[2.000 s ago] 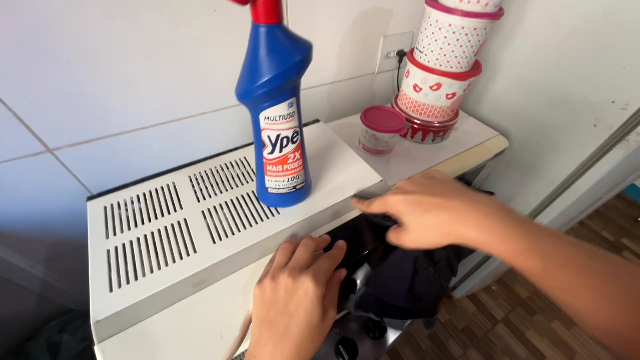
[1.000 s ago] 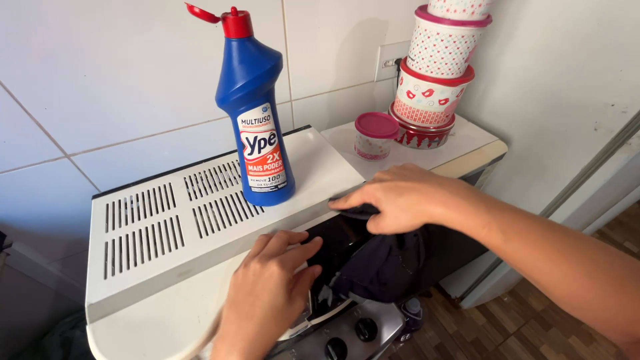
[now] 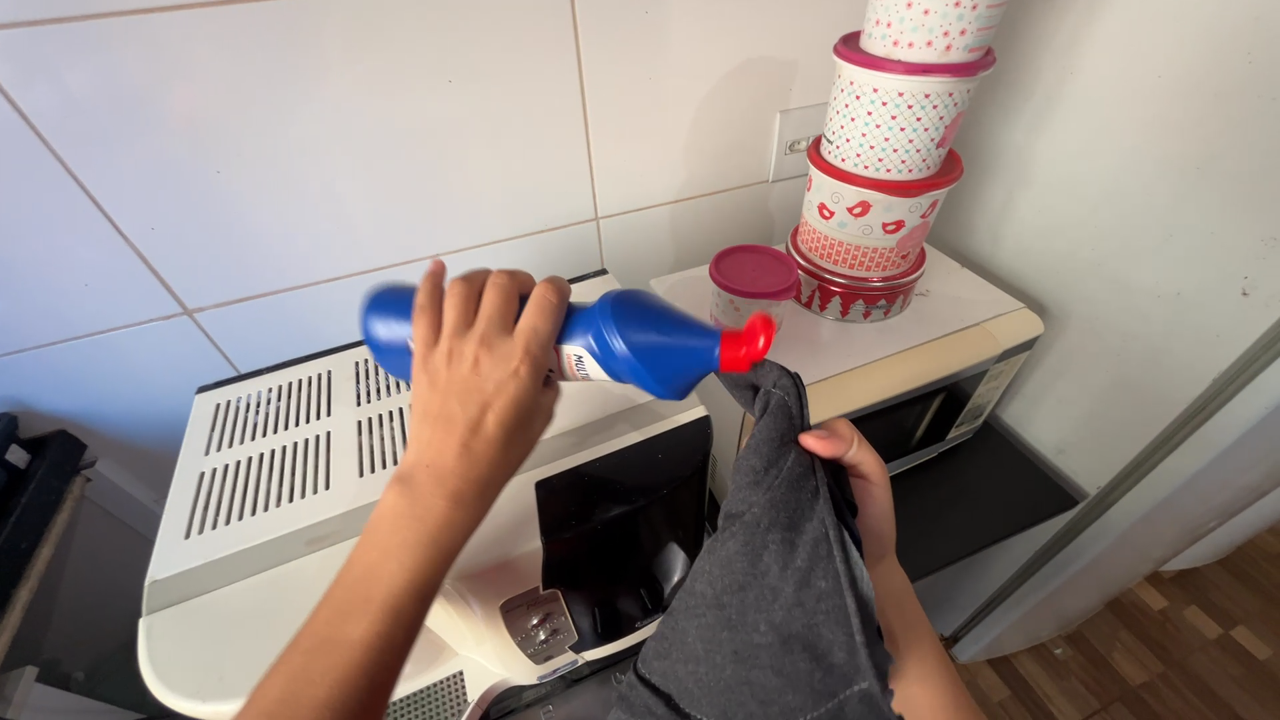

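Note:
My left hand (image 3: 485, 365) grips a blue Ypê multipurpose cleaner bottle (image 3: 640, 335) around its middle. The bottle lies on its side in the air, its red flip cap pointing right. That cap meets or almost meets the top of a dark grey cloth (image 3: 765, 560). My right hand (image 3: 855, 480) holds the cloth up from behind, its thumb showing at the edge and most fingers hidden. Below both hands is a white appliance with a slotted top (image 3: 270, 440), a glossy black panel (image 3: 630, 530) and a small control panel (image 3: 540, 625).
Patterned round containers (image 3: 900, 120) with pink and red lids are stacked on a microwave (image 3: 925, 410) at the right. A small container with a pink lid (image 3: 752, 275) stands beside them. Behind are a tiled wall (image 3: 400, 130) and a wall socket (image 3: 797, 143). Dark objects sit at the far left.
The bottle stood upright on the slotted top; my left hand has lifted it and tipped it sideways. My right hand has raised the cloth from the appliance's front.

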